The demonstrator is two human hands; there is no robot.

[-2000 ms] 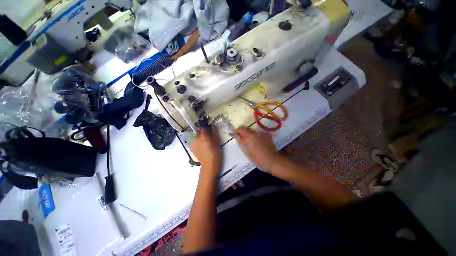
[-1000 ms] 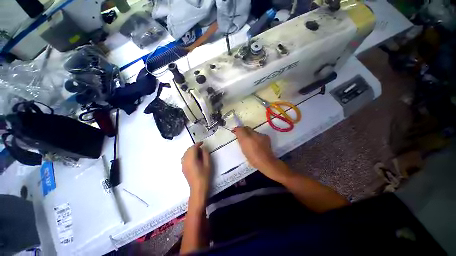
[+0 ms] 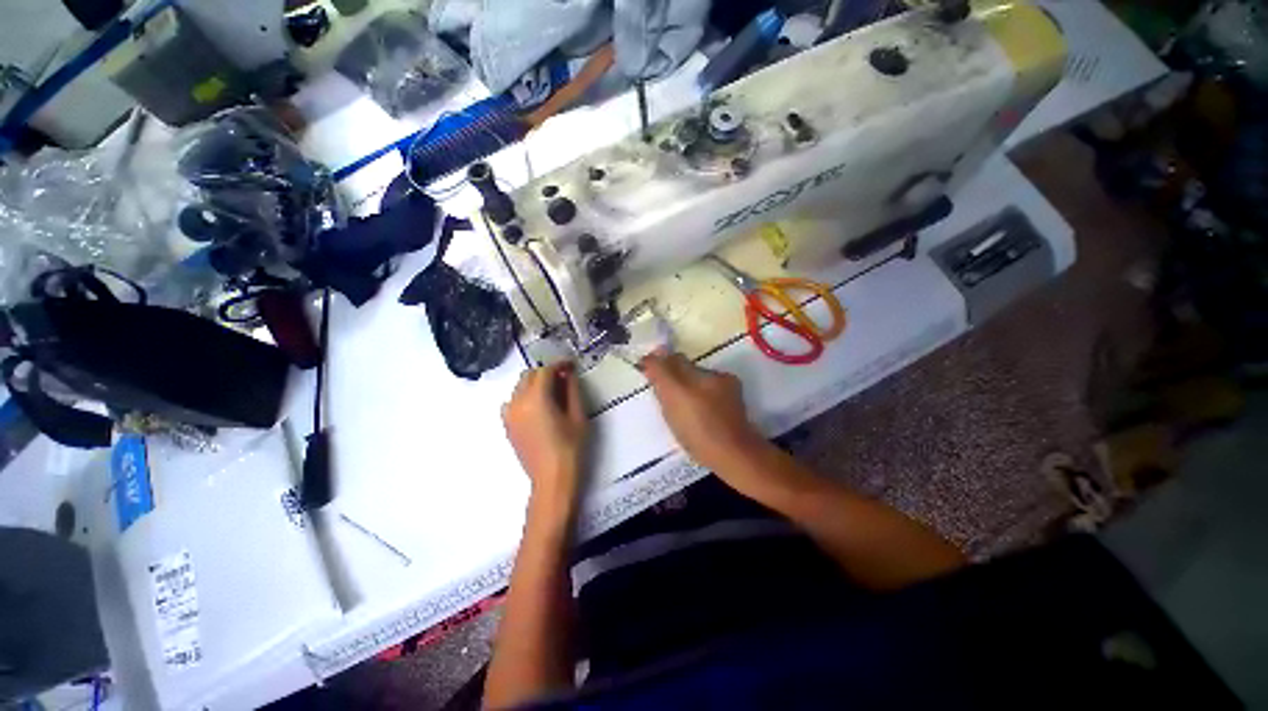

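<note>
The off-white sewing machine [image 3: 834,153] lies across the table, its needle area at the left end of the head. A small pale fabric piece [image 3: 648,333] lies on the bed just right of the needle area. My right hand [image 3: 695,406] has its fingertips together at the near edge of this piece and seems to pinch it. My left hand [image 3: 545,424] is just in front of the needle plate, fingers bent; whether it holds anything is too small to tell. Scissors with one red and one orange loop [image 3: 787,322] lie on the bed right of my right hand.
A crumpled black plastic bag [image 3: 470,322] lies left of the needle. A black-handled tool [image 3: 319,465], a clear parcel [image 3: 237,570] and a black bag [image 3: 181,358] are further left. Grey-blue cloth [image 3: 535,39] lies behind the machine. The table's ruler-marked front edge [image 3: 417,611] is near my body.
My left hand has moved back from the needle, then slightly toward it again. My right hand stays by the pale piece, which has shifted slightly. The view has shifted, so the scene sits further right.
</note>
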